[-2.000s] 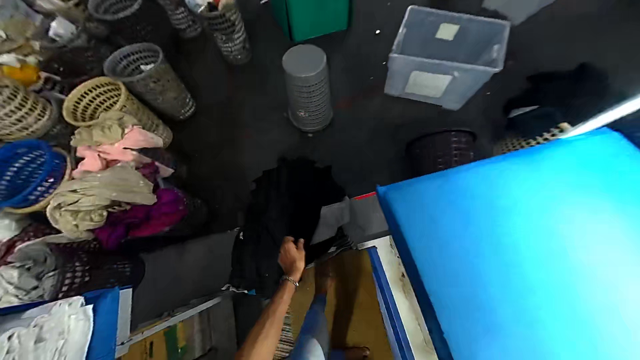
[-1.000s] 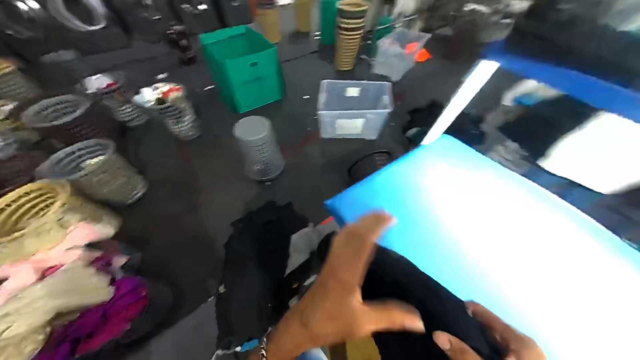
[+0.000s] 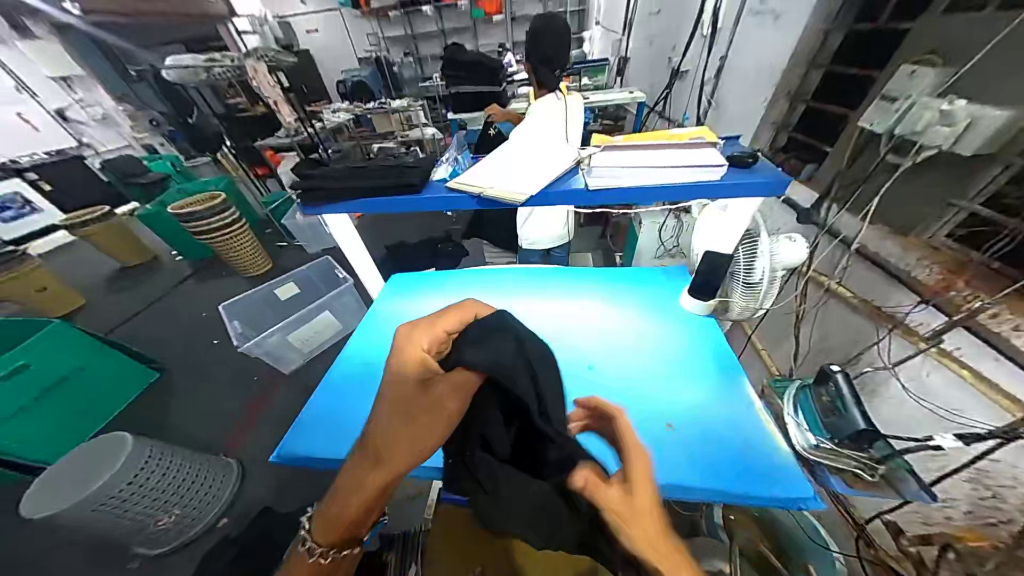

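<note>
A black cloth garment (image 3: 512,448) hangs bunched between my hands, over the front edge of a blue padded table (image 3: 640,352). My left hand (image 3: 424,384) grips its upper rim between thumb and fingers; a metal bracelet circles that wrist. At the cloth's right side is my right hand (image 3: 616,472), its fingers curved and slightly blurred, the thumb against the fabric. Whether those fingers pinch it cannot be made out. The garment's lower part runs down out of view.
A blue shelf (image 3: 552,189) behind the table bears folded black cloth (image 3: 364,178) and stacked papers (image 3: 656,164). An iron (image 3: 848,416) and a fan (image 3: 752,264) are at right. A clear bin (image 3: 292,312) and grey basket (image 3: 136,492) stand left. A person (image 3: 552,120) stands beyond.
The view has swung up toward the table. Two seconds ago one hand was at a dark cloth pile low down; now both hands are at a black garment above the table's front edge.
</note>
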